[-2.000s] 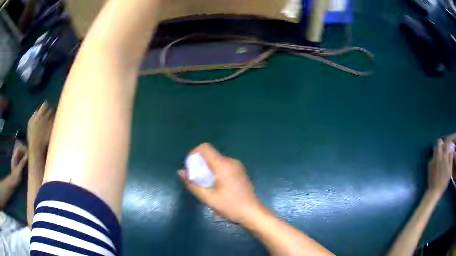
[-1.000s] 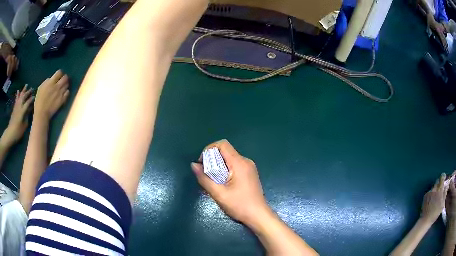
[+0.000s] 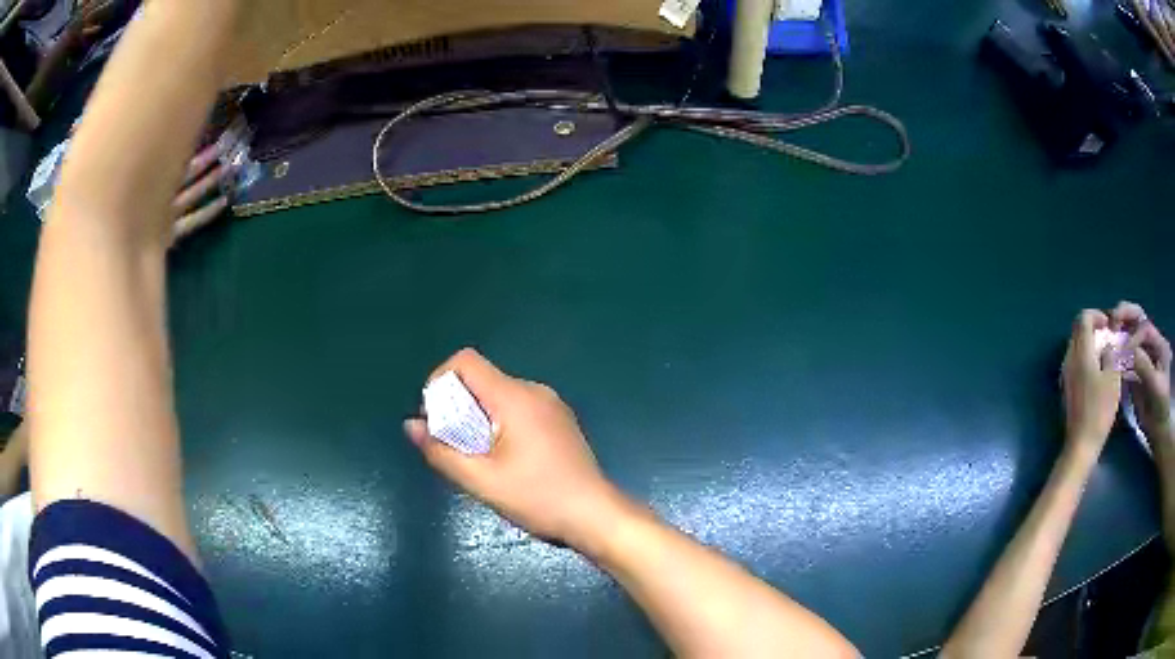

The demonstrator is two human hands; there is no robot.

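My right hand (image 3: pixel 515 444) comes in from the lower right and is closed around a wad of folded white leaflets (image 3: pixel 458 415) above the green mat. The wad's printed end and striped layered edges show between thumb and fingers; the rest is hidden in my palm. My left arm, in a navy and white striped sleeve, reaches up along the left side. Its hand is cut off by the top edge, so I cannot tell what it holds.
Brown cardboard (image 3: pixel 477 23), a dark panel with a brown edge (image 3: pixel 451 144) and a looped cord (image 3: pixel 825 161) lie at the far side. A blue object (image 3: pixel 818 28) is beyond. Black items (image 3: pixel 1063 97) lie far right. A neighbour's hands (image 3: pixel 1108 367) hold something pale; another person's fingers (image 3: pixel 200 193) show left.
The view has shifted, so the cord and my right hand appear further left. My right hand keeps its hold on the wad. The right neighbour's hands are now together around something pale.
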